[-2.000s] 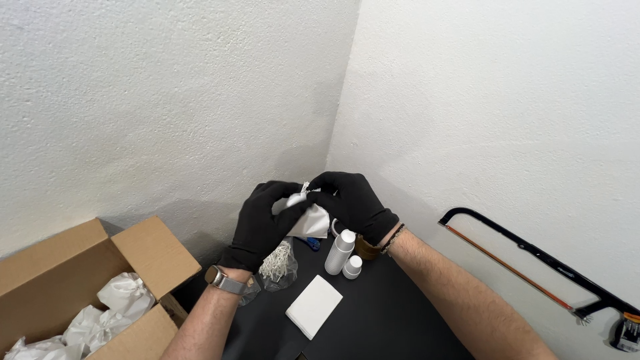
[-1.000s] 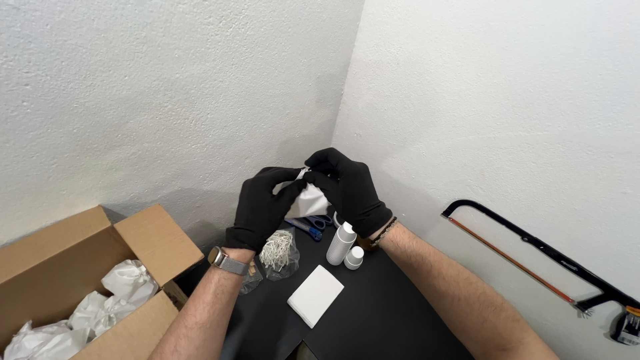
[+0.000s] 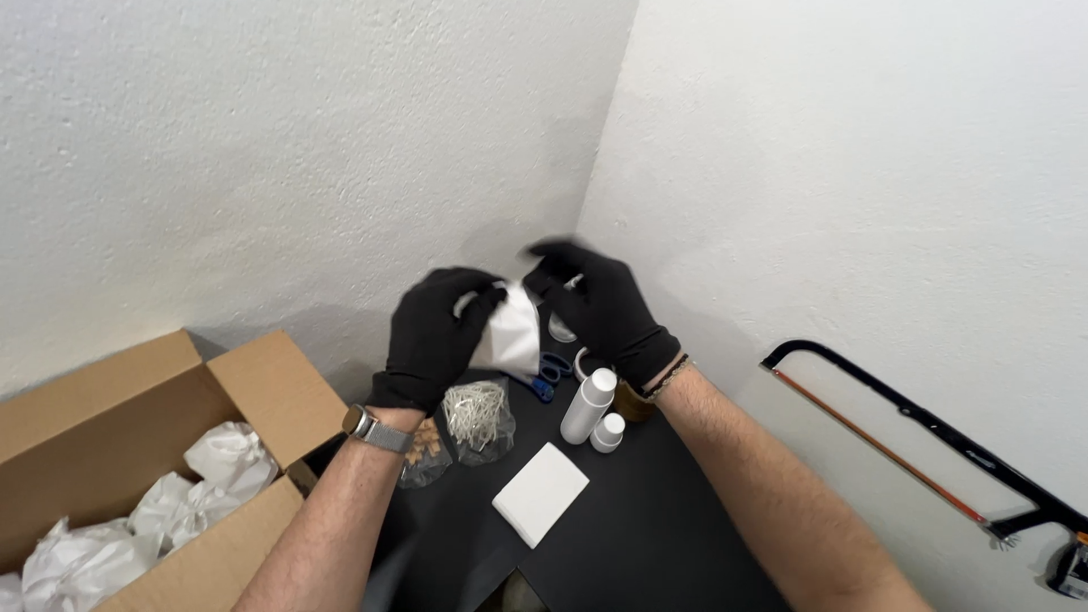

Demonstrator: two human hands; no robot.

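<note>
Both hands wear black gloves. My left hand point(image 3: 446, 327) pinches the gathered top of a white paper bundle point(image 3: 515, 333), which hangs above the black table point(image 3: 663, 518). Just right of it, my right hand point(image 3: 586, 297) is raised, its fingers curled and blurred; whether they hold anything cannot be made out. Below the bundle lie blue-handled scissors point(image 3: 554, 367). A clear bag of white strings point(image 3: 478, 416) and a bag of small brown wooden pieces point(image 3: 422, 446) lie near my left wrist. Two white bottles point(image 3: 588, 408) point(image 3: 608, 433) stand beneath my right wrist, behind a white paper stack point(image 3: 541, 495).
At the left an open cardboard box point(image 3: 280, 382) holds several white paper bundles point(image 3: 229, 455). A hacksaw point(image 3: 901, 416) is at the right against the wall, with a tape measure point(image 3: 1071, 565) by its handle. A brown tape roll point(image 3: 633, 404) sits partly hidden behind the bottles. Two white walls meet beyond the table.
My hands were close together at the top of the white bundle; now my right hand is apart from it, to the right. My left hand still grips the bundle.
</note>
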